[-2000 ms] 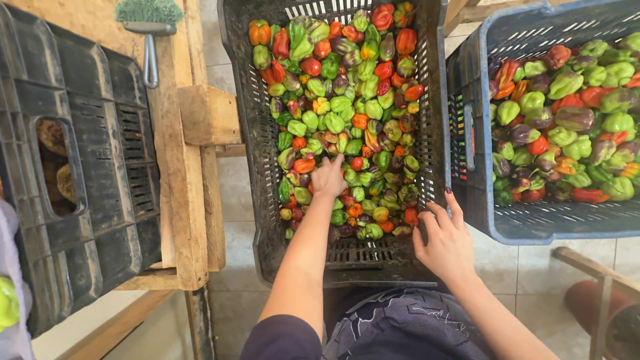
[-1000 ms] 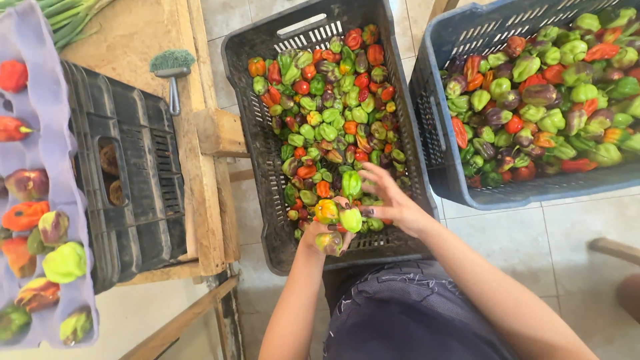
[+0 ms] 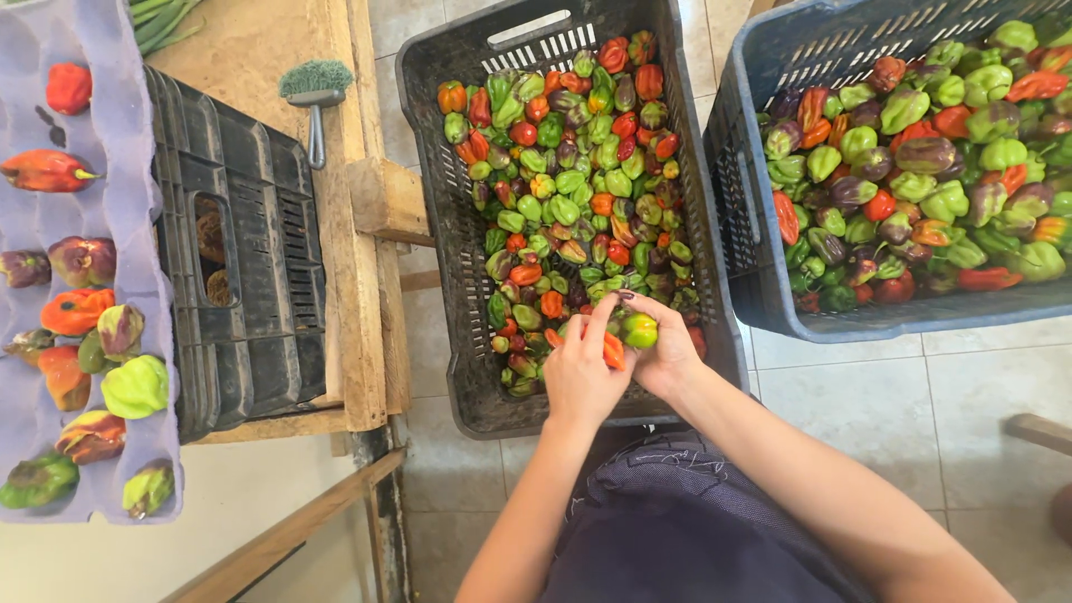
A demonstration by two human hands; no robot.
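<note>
Both my hands are close together over the near end of a black plastic crate point(image 3: 473, 410) filled with small green, orange, red and purple peppers point(image 3: 569, 209). In my left hand point(image 3: 586, 368) there is an orange pepper point(image 3: 614, 350), its lower end showing past the fingers. My right hand point(image 3: 666, 347) holds a yellow-green pepper point(image 3: 640, 330) between thumb and fingers. The fingertips of the two hands meet above these peppers, and part of what they hold is hidden.
A blue crate point(image 3: 775, 310) of larger peppers stands at right. On the left, a purple egg tray point(image 3: 159, 335) carries assorted peppers beside a black crate point(image 3: 243, 343). A green-bristled brush point(image 3: 316, 92) lies on the wooden table point(image 3: 251, 50), with green stalks point(image 3: 159, 21) behind.
My left hand, among the crate's peppers two seconds ago, has come up with peppers in it. My right hand has left the crate's edge and joined it. The view has shifted left.
</note>
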